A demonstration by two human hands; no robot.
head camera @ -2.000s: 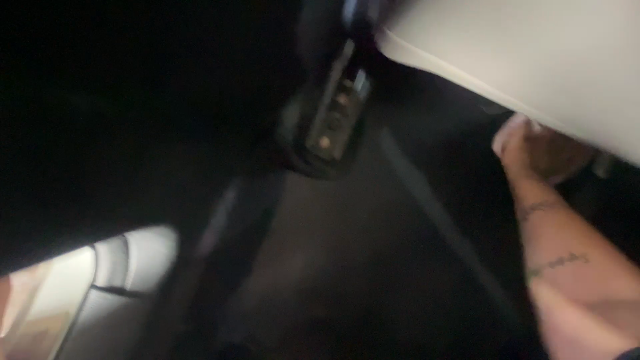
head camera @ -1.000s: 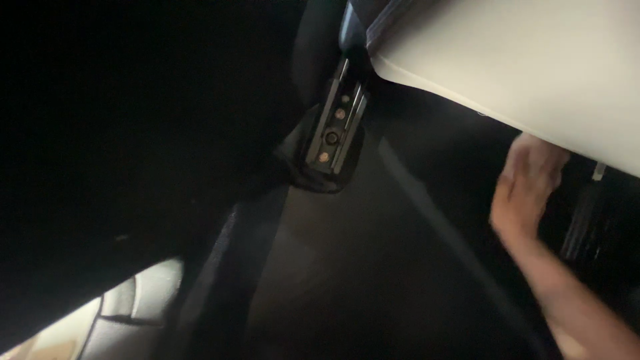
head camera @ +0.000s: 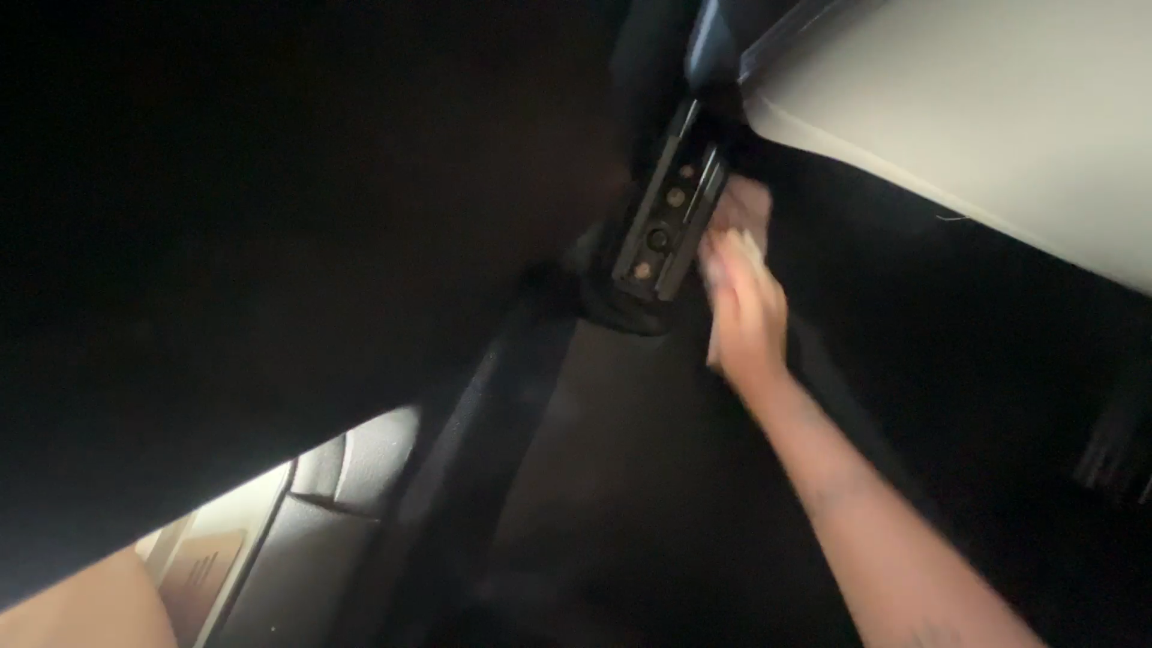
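My right hand (head camera: 751, 306) reaches in from the lower right, blurred by motion. It presses what looks like a thin pale cloth or wipe (head camera: 749, 211) flat, just right of a dark seat rail bracket (head camera: 666, 225). That bracket is long and slotted, with several round fastener heads or holes along it. Dark carpet-like trim (head camera: 612, 432) lies below it. The cloth's exact outline is blurred. My left hand does not show.
A pale seat or trim panel (head camera: 972, 108) overhangs at the upper right. At the lower left are light grey moulded trim (head camera: 369, 459) and bare skin (head camera: 90, 603), its body part unclear. A large dark surface (head camera: 270, 225) fills the left.
My right hand has moved left from below the pale panel's edge to beside the rail bracket. The pale cloth is now visible at its fingers.
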